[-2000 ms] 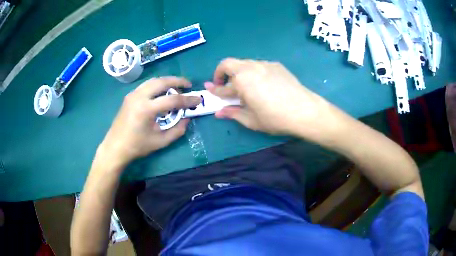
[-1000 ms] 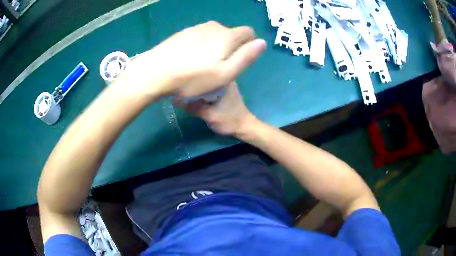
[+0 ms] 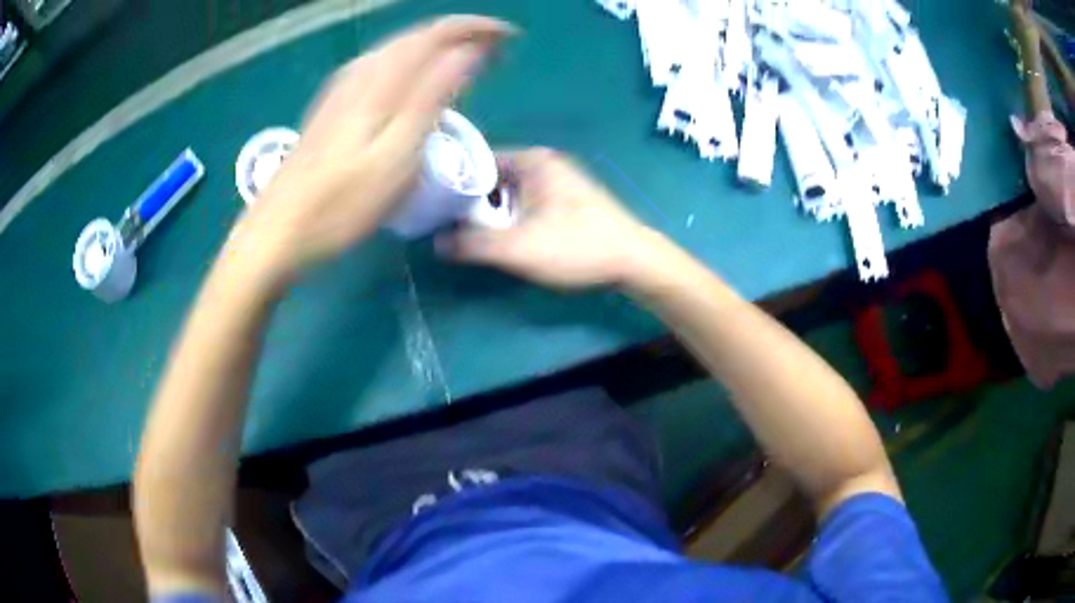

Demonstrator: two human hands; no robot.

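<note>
A white fan (image 3: 457, 163) is held above the green table, its round head facing up and right. My right hand (image 3: 566, 230) grips it at the handle end, where a small dark opening shows; the hand hides most of the handle. My left hand (image 3: 365, 147) is blurred, fingers stretched to the upper right, its palm beside the fan head; it grips nothing that I can see. Another fan head (image 3: 266, 163) lies behind my left hand, its handle hidden. A fan unit with a blue battery in its open handle (image 3: 106, 259) lies at the left.
A pile of white handle covers (image 3: 813, 100) lies at the upper right of the table. Clear tape (image 3: 421, 342) is stuck on the green surface. A curved pale strip (image 3: 153, 88) edges the table. A person's arm (image 3: 1043, 153) shows at the right edge, near a red frame (image 3: 919, 342) below.
The fan was lowest and flat between both hands, then hidden under my left forearm. Now its head shows, and my left hand has drawn back left, off my right hand.
</note>
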